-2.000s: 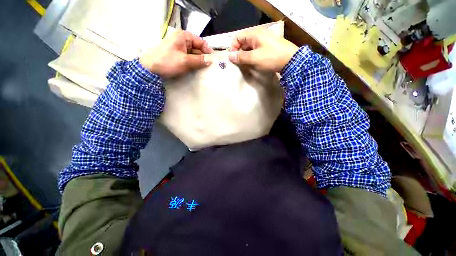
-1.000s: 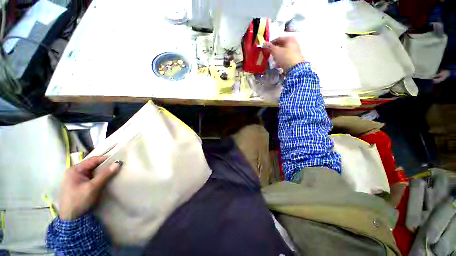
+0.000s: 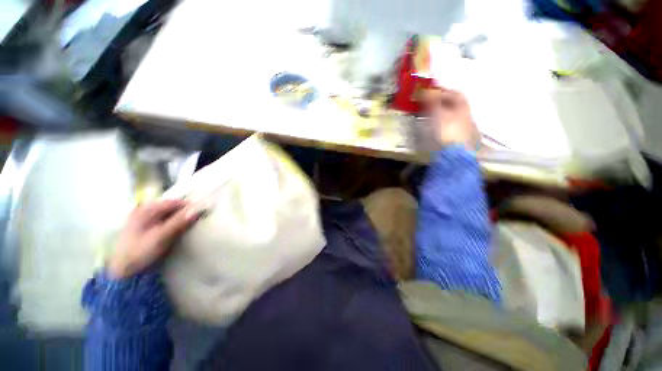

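Note:
The frame is blurred. A beige bag body [image 3: 243, 232] with a yellow edge lies over my lap, below the table's front edge. My left hand [image 3: 149, 235] grips its left upper edge, thumb on the near face beside a small dark snap [image 3: 202, 214]. My right hand [image 3: 451, 116] is over the table at the lower right of the red tape dispenser [image 3: 408, 80], fingertips at its yellowish strip. Whether the fingers hold a piece of the strip cannot be told.
The white table [image 3: 196, 80] carries a round parts dish [image 3: 294, 90], the yellow base [image 3: 365, 124] of the work point and the grey-white machine head [image 3: 395, 22]. Stacked bags lie at left [image 3: 69, 232] and on the bench at right [image 3: 599, 116]. Another beige bag [image 3: 533, 272] is at lower right.
Both hands were together at the bag's top edge; my left hand now keeps the bag alone. My right hand has moved to the red dispenser and since then a little lower. The view has turned right.

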